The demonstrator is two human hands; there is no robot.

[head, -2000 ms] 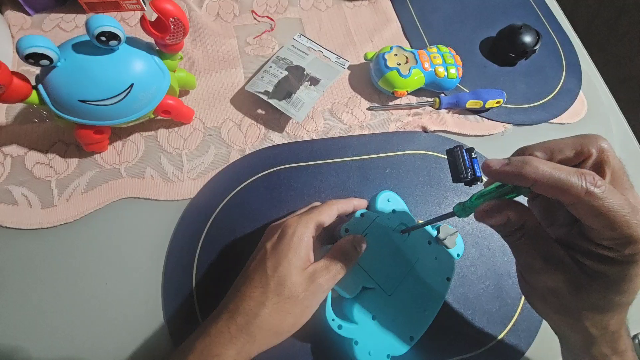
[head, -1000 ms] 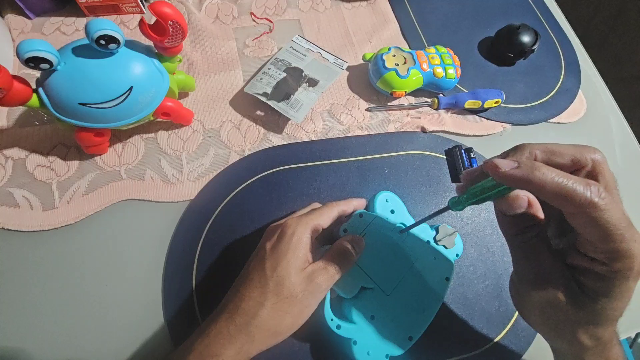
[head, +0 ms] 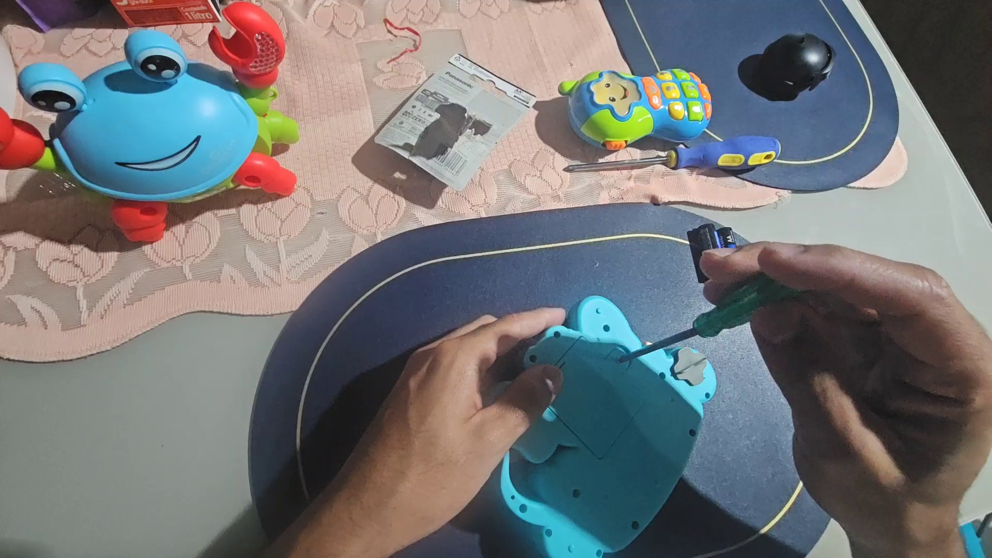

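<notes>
A turquoise plastic toy (head: 651, 434) lies back side up on a dark blue oval placemat (head: 403, 263), showing screw holes and a square battery cover outline. My left hand (head: 457, 411) holds its left side, the thumb on its back. In my right hand (head: 860, 349) is a screwdriver with a green handle (head: 744, 306), tilted, its tip at a hole by the cover's upper edge. A grey plastic knob (head: 689, 366) sits at the toy's right corner. Just beyond my right fingertips are small batteries (head: 711, 242) beside a black piece, partly hidden.
On a pink lace cloth (head: 325, 155) stand a blue and red crab toy (head: 159, 132), a battery package (head: 455, 122) and a toy phone (head: 639, 107). A blue-and-yellow-handled screwdriver (head: 725, 153) lies by the phone. A black round object (head: 797, 65) rests on another placemat.
The fingers of my right hand have shifted around the green handle, while the screwdriver's tip stays at the same spot. My left hand and the turquoise toy have not plainly moved.
</notes>
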